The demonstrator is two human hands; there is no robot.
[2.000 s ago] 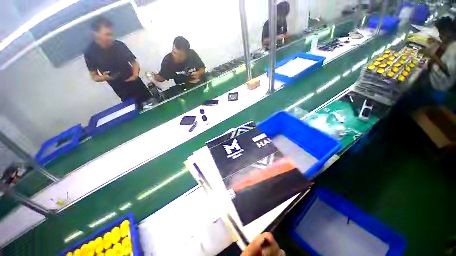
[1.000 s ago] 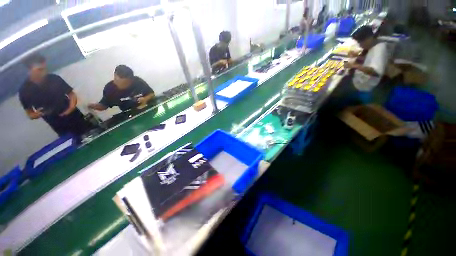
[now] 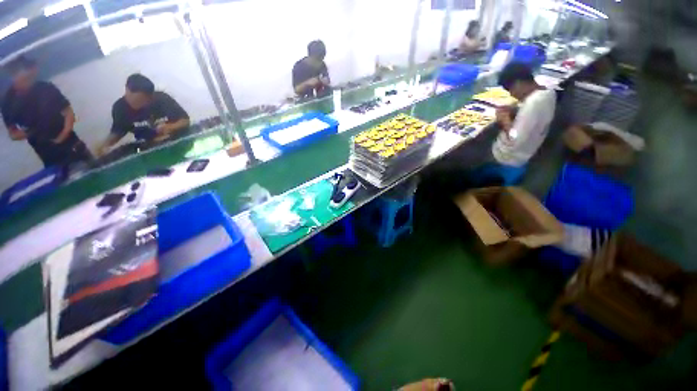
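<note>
What looks like my right hand (image 3: pixel 426 385) shows only as a sliver at the bottom edge, cut off, so its fingers and any hold are hidden. My left hand is out of the picture. Nearest on the bench at left lies a stack of black printed packaging sheets (image 3: pixel 115 263) with a white logo and a red band. It leans against a blue bin (image 3: pixel 238 248) with a pale lining. Right of the bin, a green mat (image 3: pixel 286 238) bears crinkled clear bags (image 3: pixel 281 214). A grey-white device with dark round parts (image 3: pixel 346 191) lies at the mat's right end.
Stacked trays of yellow parts (image 3: pixel 393 145) stand beyond the mat, near a seated person in white (image 3: pixel 533 122). Blue stools (image 3: pixel 396 218) stand below. A blue bin (image 3: pixel 283 355), open cardboard boxes (image 3: pixel 508 221) and yellow-black tape (image 3: pixel 541 363) are on the floor. Several people are across the belt.
The view has swung right, so the sheet stack and bench things sit further left and more floor and boxes show. The hand, beside the stack earlier, is now at the bottom edge away from it.
</note>
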